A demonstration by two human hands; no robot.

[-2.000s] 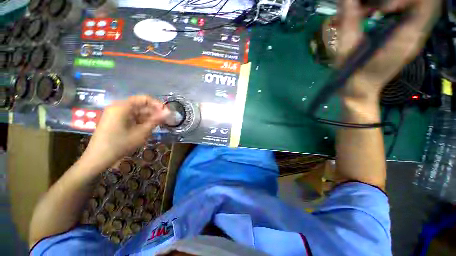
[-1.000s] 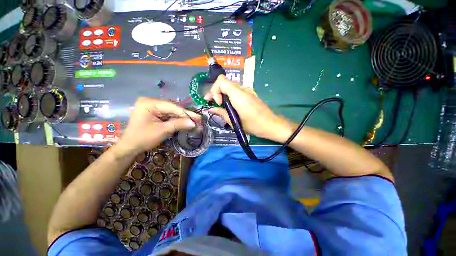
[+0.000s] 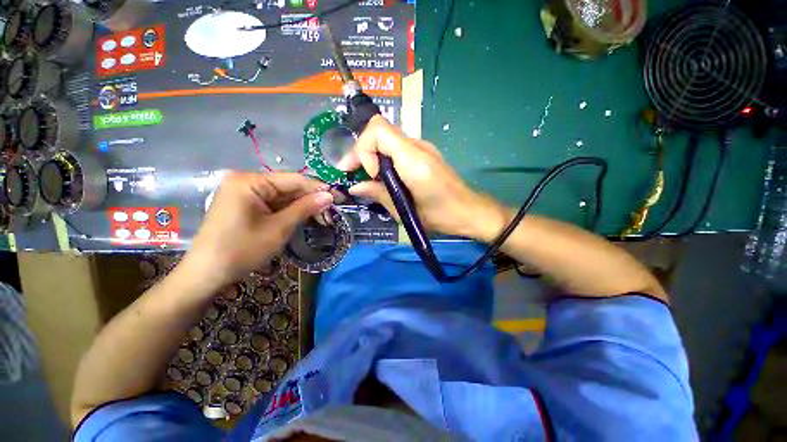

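Observation:
The green ring circuit board lies on the printed packaging sheet. A cylindrical unit sits at the sheet's front edge, partly behind my left fingers. My left hand pinches thin lead wires just above the unit; the fingers hide most of them. My right hand holds the soldering iron, its metal barrel pointing to the far edge. The right fingertips reach to the wires beside the ring. A red wire with a small black connector lies left of the ring.
Cylindrical units stand at the left. An open carton of units is below the bench edge. A tape roll and a black fan are at the far right. The iron's black cord loops across the green mat.
My right hand has come back from the far right holding the iron. The green ring now lies on the sheet. My left hand has moved from the unit to the wires. The view has shifted slightly.

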